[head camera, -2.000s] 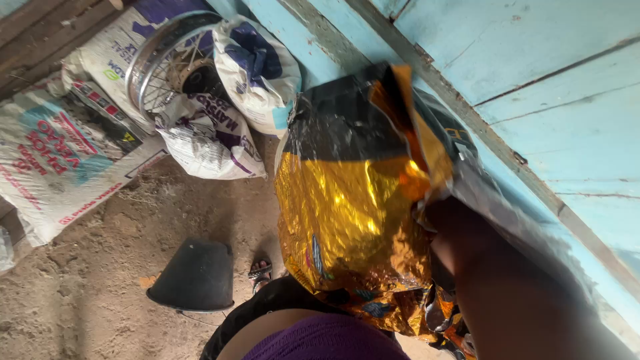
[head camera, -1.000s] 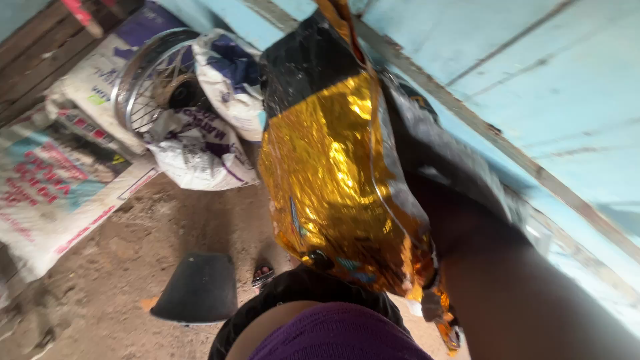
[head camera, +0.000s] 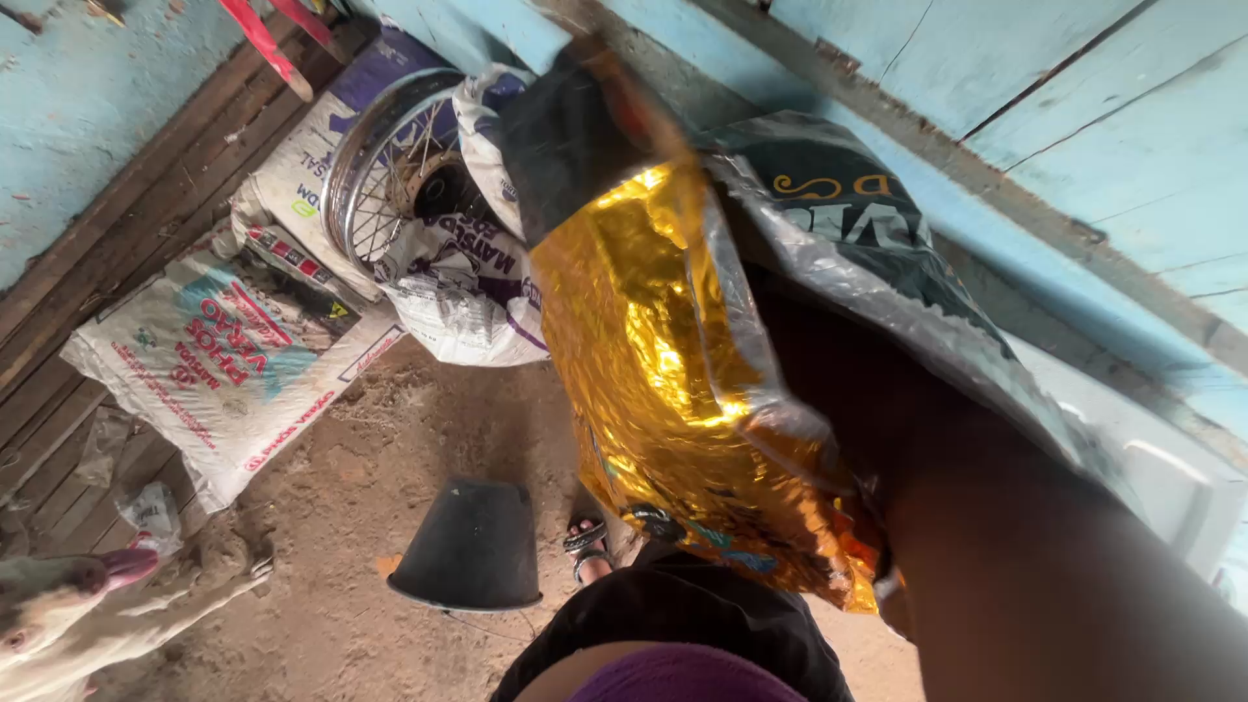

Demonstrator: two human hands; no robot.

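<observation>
A large foil bag [head camera: 643,322], gold with a dark end, fills the middle of the head view. Its silver lining shows along the open mouth, and a dark green printed panel [head camera: 838,195] lies on the far side. From the lower right, my right forearm [head camera: 1014,507] reaches into this mouth between the gold and green sides. The bag hides my right hand, so its fingers and anything in them cannot be seen. My left hand cannot be made out; a small blurred shape at the bag's lower end is too unclear to name.
A black bucket [head camera: 468,546] stands on the dirt floor beside a sandalled foot [head camera: 588,546]. Printed sacks [head camera: 234,361] and a spoked wheel rim [head camera: 336,185] lie by the wooden boards. A dog [head camera: 88,624] is at lower left; a white plastic object [head camera: 1160,458] is at right.
The bag's mouth shows wider, with more of the dark green panel in sight. My right forearm stays in it. A dog has come into view at lower left; the view has shifted.
</observation>
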